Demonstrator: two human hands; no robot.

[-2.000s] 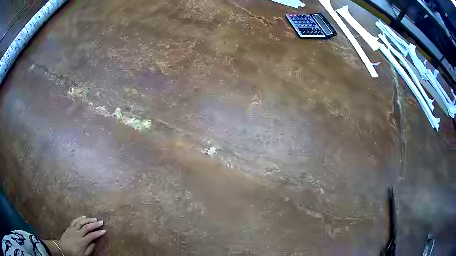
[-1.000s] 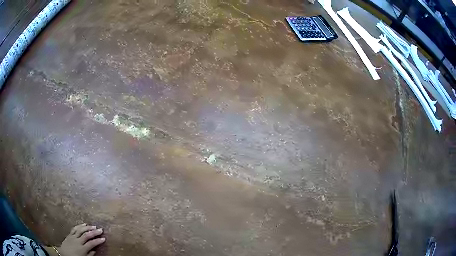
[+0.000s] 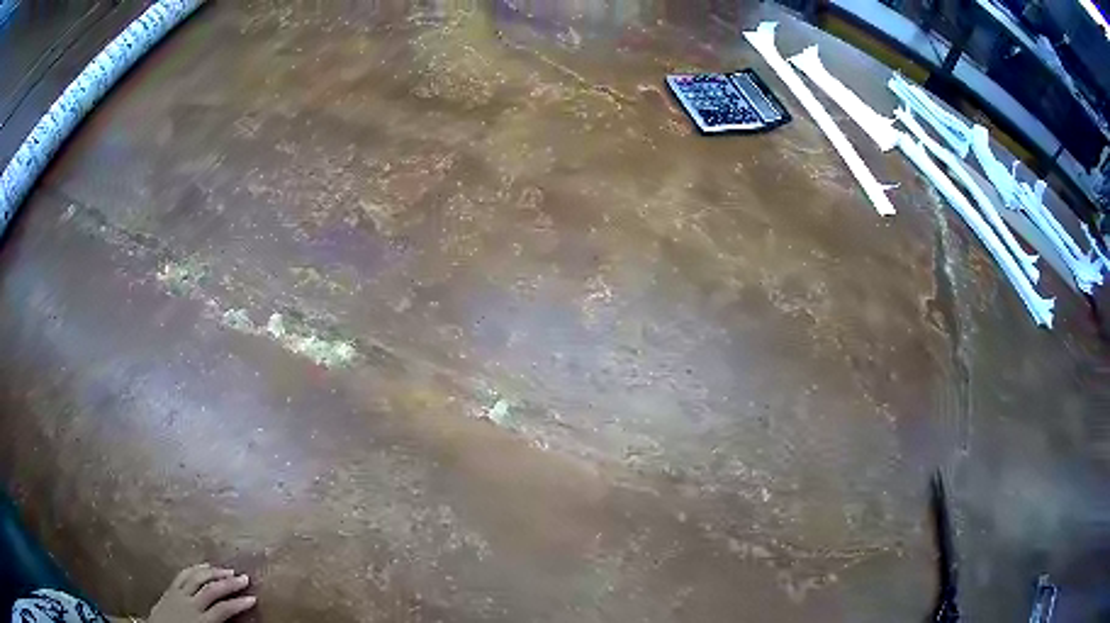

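Note:
My left hand (image 3: pixel 205 596) lies palm down on the worn reddish-brown table (image 3: pixel 584 329) at the bottom left. Its fingers point right and are slightly apart. It holds nothing that I can see. The hand is partly cut off by the lower edge, with a white and black patterned sleeve (image 3: pixel 55 607) behind it. My right hand is not in view. No cloth piece lies in front of me.
A dark calculator (image 3: pixel 727 101) lies at the upper right. Curling white strips (image 3: pixel 828 119) lie beyond it. Slim black shears (image 3: pixel 943 554) and a small clear object (image 3: pixel 1043 600) lie at the lower right. A pale speckled roll (image 3: pixel 76 107) runs along the left edge.
The view has shifted, so the calculator and strips appear lower and further left. My left hand appears slightly lower and more cut off, still resting on the table.

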